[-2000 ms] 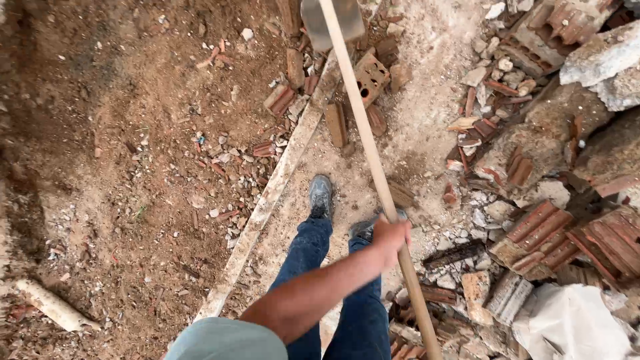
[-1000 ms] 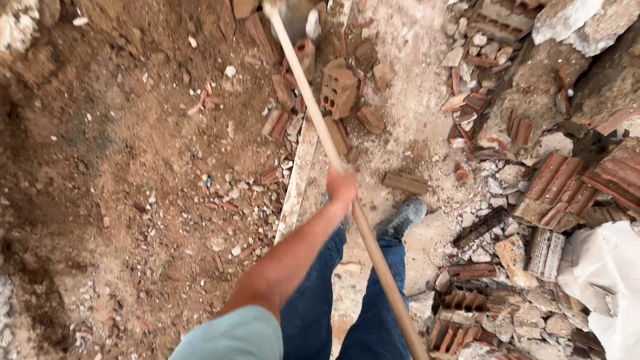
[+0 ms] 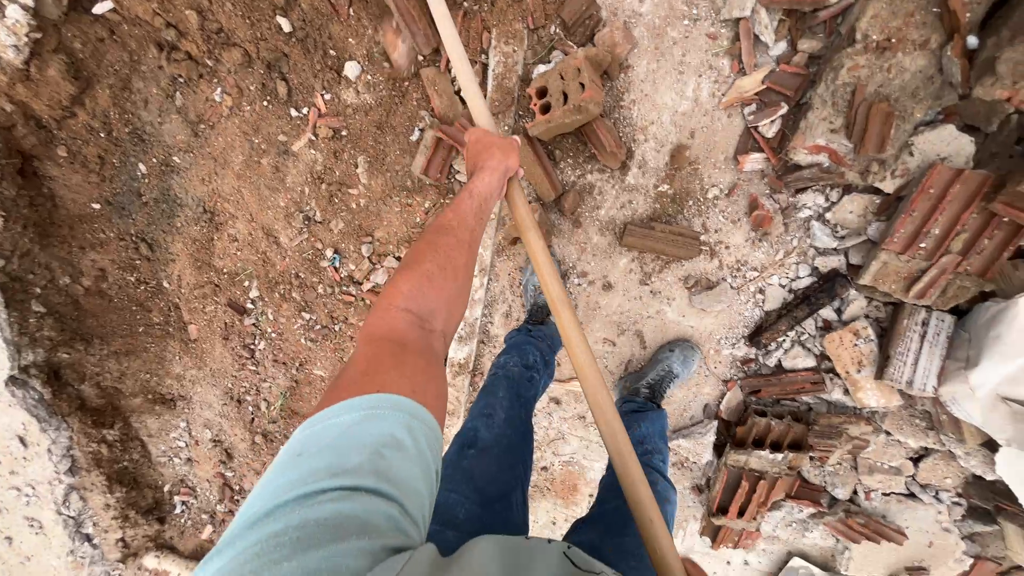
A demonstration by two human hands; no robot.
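My left hand (image 3: 492, 156) is closed around a long wooden tool handle (image 3: 580, 340), well up its length, with the arm stretched forward. The handle runs diagonally from the top edge down to the bottom edge, passing over my legs. At the bottom edge a small part of my right hand (image 3: 693, 567) shows against the handle's lower end; most of it is cut off. The tool's head lies outside the view. Just right of my left hand, a broken hollow clay brick (image 3: 565, 94) rests among brick pieces (image 3: 542, 166).
Loose soil and small rubble (image 3: 200, 240) cover the left side. A narrow pale edge (image 3: 472, 328) runs beside my left shoe (image 3: 534, 292). A brick fragment (image 3: 662, 240) lies ahead of my right shoe (image 3: 670, 368). Broken bricks (image 3: 940, 232) and a white sheet or sack (image 3: 988, 368) are at right.
My left hand has moved forward, away from my body. The metal tool head seen at the top two seconds ago is now out of view. The view has shifted somewhat.
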